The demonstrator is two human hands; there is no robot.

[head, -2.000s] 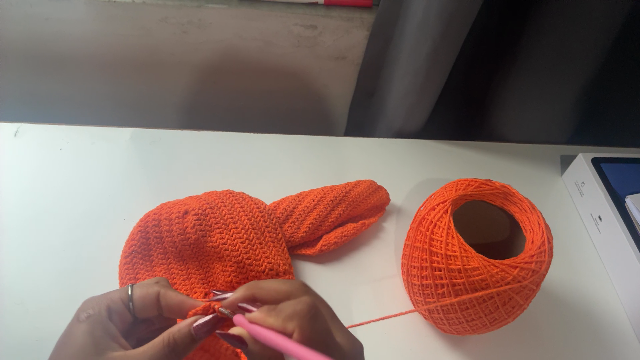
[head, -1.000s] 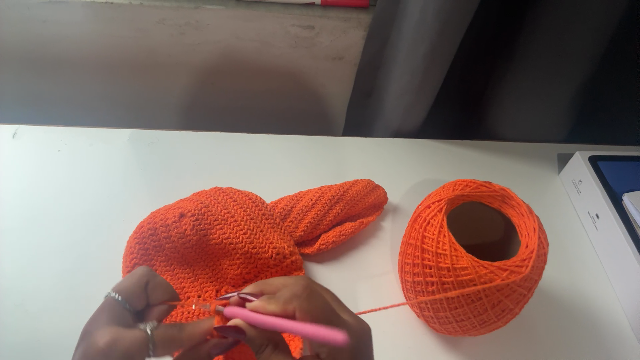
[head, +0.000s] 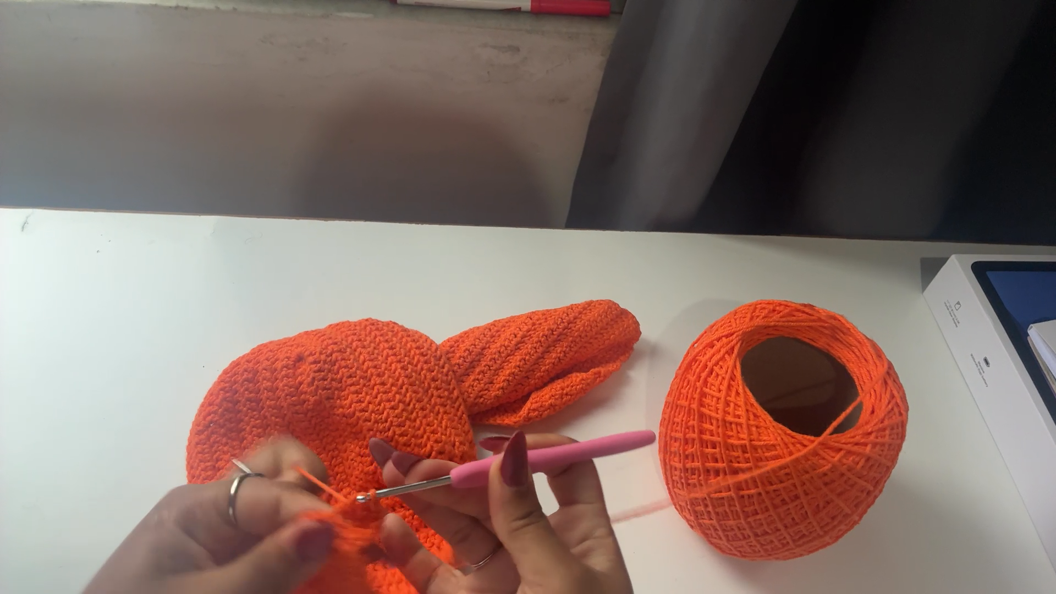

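Observation:
My right hand point(head: 528, 520) grips a crochet hook with a pink handle point(head: 553, 459); its metal tip meets an orange loop at the edge of the work. Pinched in my left hand point(head: 239, 520), blurred by motion, is the edge of the orange crocheted piece point(head: 355, 388), with a strand of yarn near the fingers. The rounded body of the piece lies behind both hands, and a narrower rolled crocheted part point(head: 544, 359) extends from it to the right. Right of my right hand stands a large ball of orange yarn point(head: 784, 495) with a hollow core. A strand runs from it toward my hands.
A white box point(head: 982, 371) with a dark screen picture on top lies at the right edge of the white table point(head: 107, 330). Behind the table are a wall ledge, a dark curtain point(head: 685, 115) and a red-and-white pen point(head: 569, 7) at the top.
My right hand has opened out around the hook, whose handle now tilts up to the right instead of down. My left hand's fingers have shifted on the work.

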